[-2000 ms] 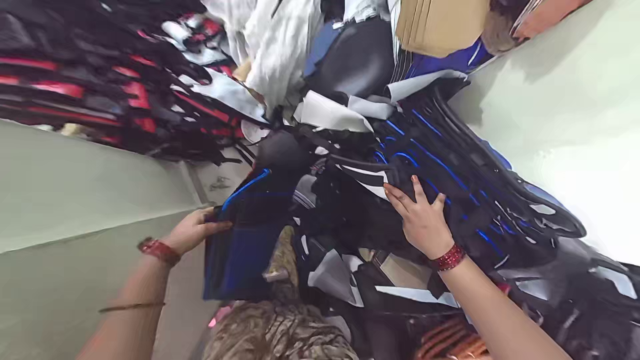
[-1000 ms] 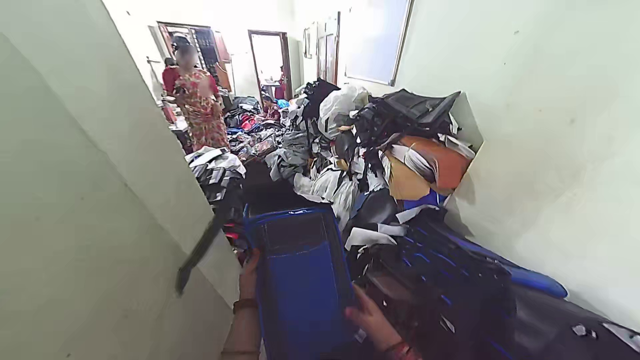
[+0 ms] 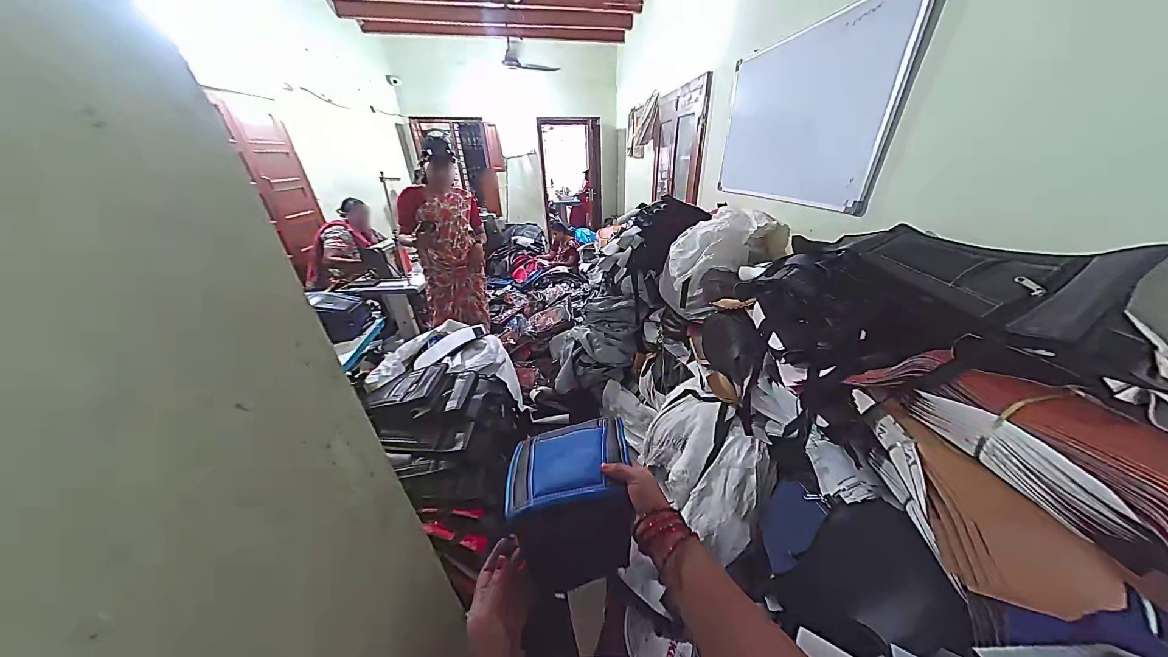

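Note:
A blue and black fabric bag piece (image 3: pixel 568 464) with grey strips and light blue edging is held up in front of me. My right hand (image 3: pixel 641 497) grips its right edge, the thumb lying on the blue face. Low at its left side is my left hand (image 3: pixel 499 584), fingers raised against the dark lower part; how firmly it holds is unclear. Below the piece, dark material hangs or lies, partly hidden by my hands.
A wall (image 3: pixel 228 411) stands close on the left. Black folded pieces (image 3: pixel 424 411) are stacked beyond it. White sacks (image 3: pixel 698 465) and bundled orange and tan sheets (image 3: pixel 1013 511) lie on the right. A person (image 3: pixel 444 246) stands ahead near a seated person (image 3: pixel 344 251).
The view has lifted from the piles to the room. The blue and black piece, upright between both hands a second ago, now shows a smaller blue face, with my right hand at its upper right edge.

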